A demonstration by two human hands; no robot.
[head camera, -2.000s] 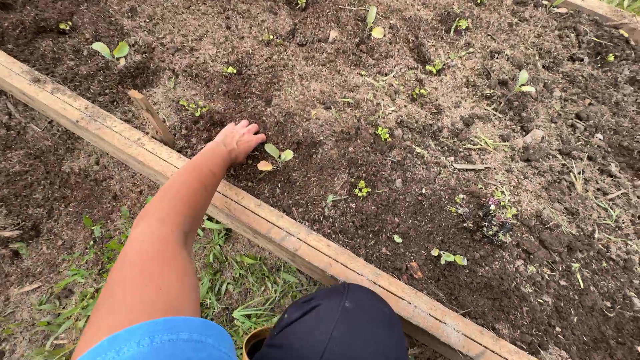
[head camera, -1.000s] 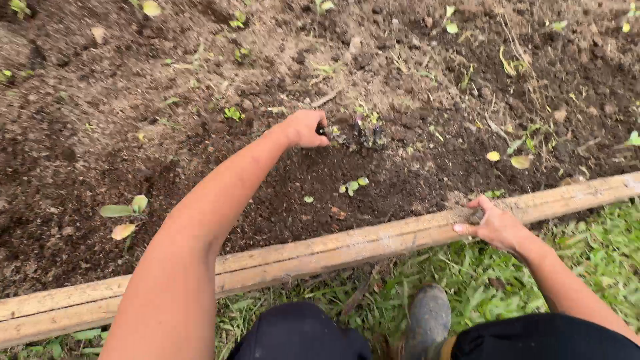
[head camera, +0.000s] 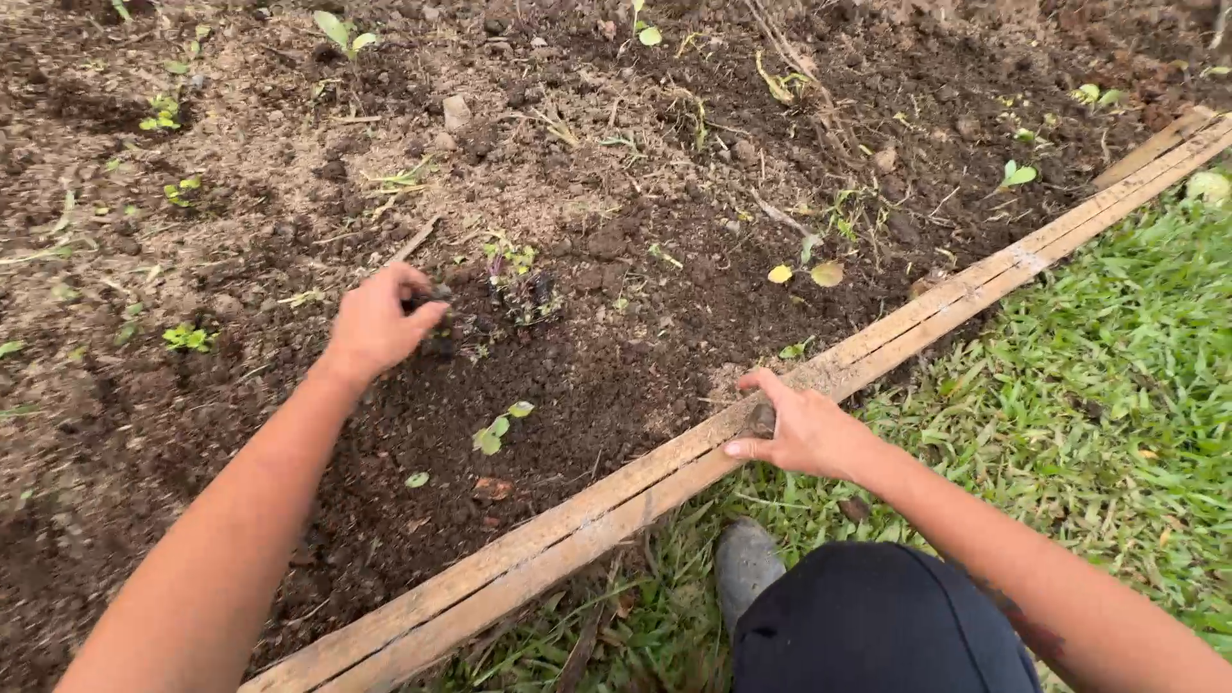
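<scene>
My left hand (head camera: 383,322) is over the dark soil, its thumb and fingers pinched on a small dark clump, probably a seedling plug. Just right of it, a group of seedling plugs (head camera: 520,289) with purple stems and small leaves rests on the soil. My right hand (head camera: 799,423) lies on the wooden edging board (head camera: 616,510), thumb and forefinger spread, with a small dark lump at the palm that I cannot make out. A seedling with rounded leaves (head camera: 499,429) grows between the hands, near the board.
More small seedlings (head camera: 189,337) stand about the bed, with dry stems and a stone (head camera: 456,113) farther back. Two yellow leaves (head camera: 808,274) lie near the board. Grass (head camera: 1088,385) borders it on the right, where my boot (head camera: 746,568) stands.
My left hand has moved from beside a seedling at the left to the plug group. My right hand, out of view two seconds ago, came onto the board. The view has shifted right.
</scene>
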